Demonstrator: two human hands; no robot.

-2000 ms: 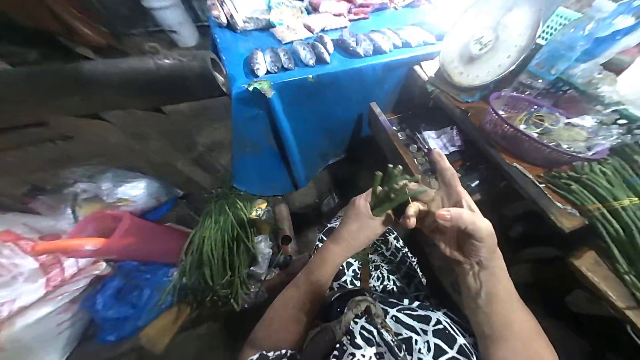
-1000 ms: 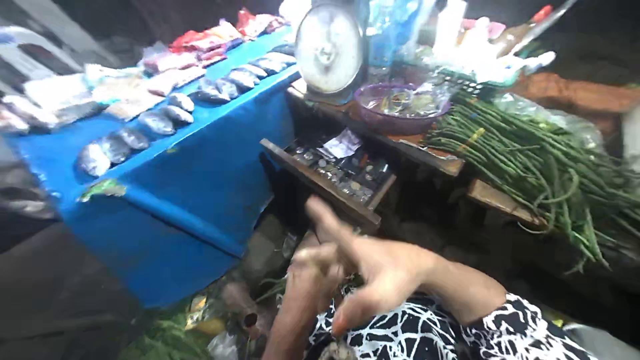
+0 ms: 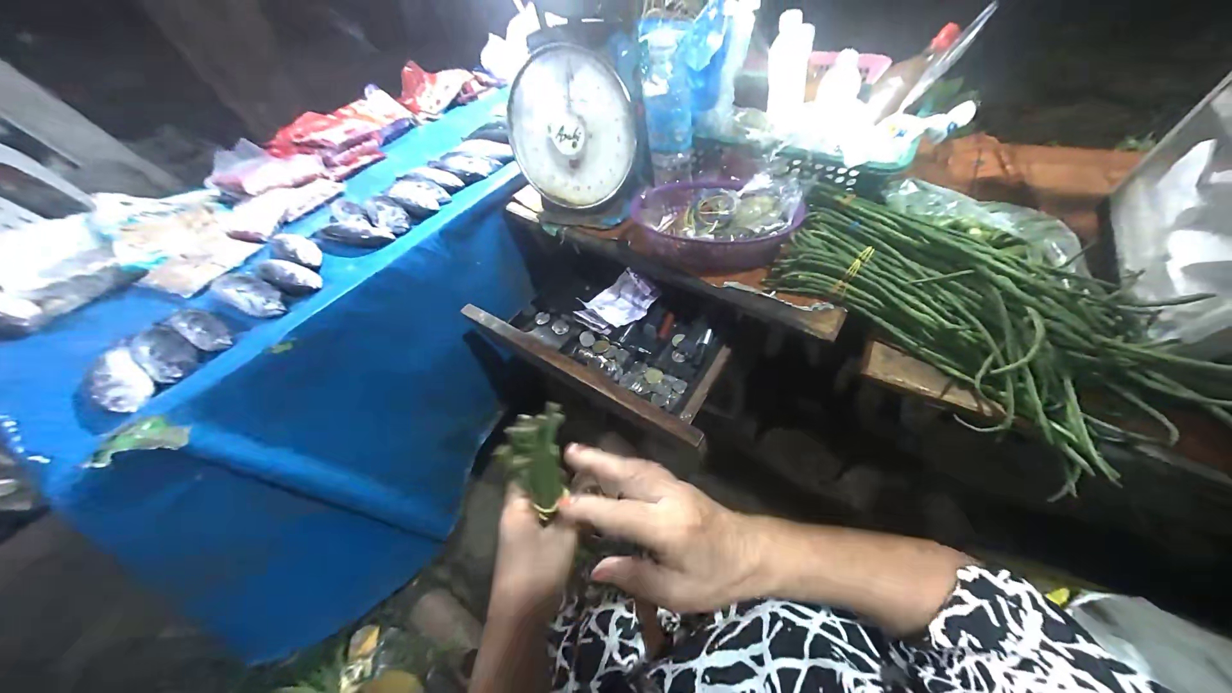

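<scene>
My left hand (image 3: pixel 535 544), low in the middle of the head view, grips a small bundle of green stalks (image 3: pixel 536 457), held upright with a yellow rubber band (image 3: pixel 549 507) near my fingers. Just to its right is my right hand (image 3: pixel 659 529), fingers spread, with fingertips at the banded part; whether they pinch the band I cannot tell. Beyond both hands an open wooden drawer (image 3: pixel 587 371) holds coins (image 3: pixel 654 380) and paper money (image 3: pixel 621 300). Long green beans (image 3: pixel 924 289), some bound with a yellow band, lie at the right.
Fish (image 3: pixel 250 294) and bagged goods (image 3: pixel 332 135) lie on the blue-covered table (image 3: pixel 318 433) at left. A dial scale (image 3: pixel 573 130) stands behind the drawer, beside a purple basket (image 3: pixel 722 241). The wooden counter's edge (image 3: pixel 808 320) runs toward the right.
The view has swung right, away from the sacks and leafy bunch shown two seconds ago. The stalk bundle, mostly hidden one second ago, now shows above my left hand.
</scene>
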